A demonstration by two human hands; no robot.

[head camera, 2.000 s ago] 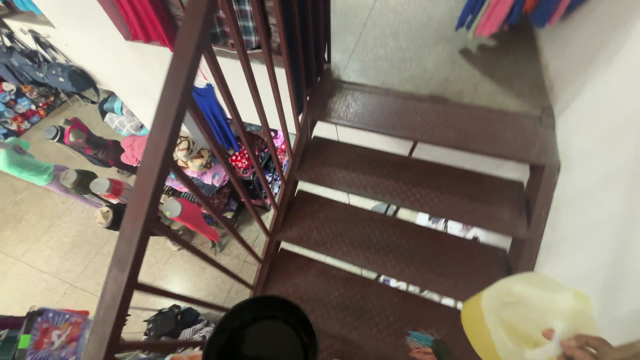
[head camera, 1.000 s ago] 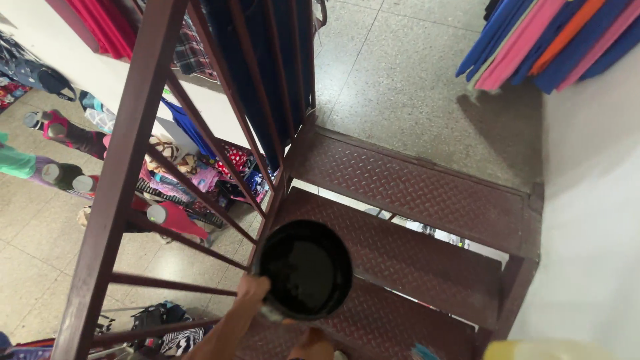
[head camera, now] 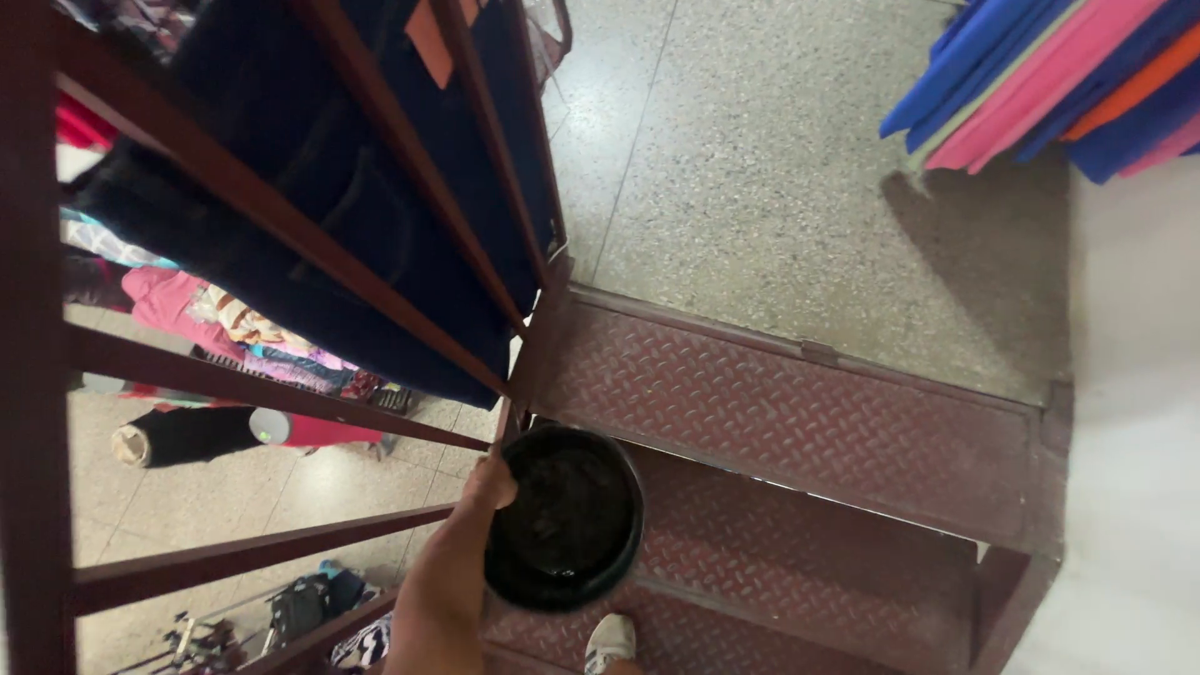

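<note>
My left hand (head camera: 491, 482) grips the rim of a round black bowl-like container (head camera: 565, 516), its thumb over the left edge; the other fingers are hidden beneath. Inside, the container looks dark and shiny. It is held over the steps, close to the railing. Below it a light shoe (head camera: 611, 641) rests on a dark red tread-plate step (head camera: 712, 623). My right hand is out of the picture.
Dark red metal railing bars (head camera: 272, 394) run along the left, with dark blue jeans (head camera: 309, 216) hanging behind. The top step (head camera: 797, 412) meets a speckled floor (head camera: 797, 187). Colourful garments (head camera: 1041, 84) hang at upper right above a white wall (head camera: 1134, 422).
The view has moved up the stairs towards the upper floor. The black container, still in my left hand, appears nearer the top step. The pale yellow container at lower right has left the view.
</note>
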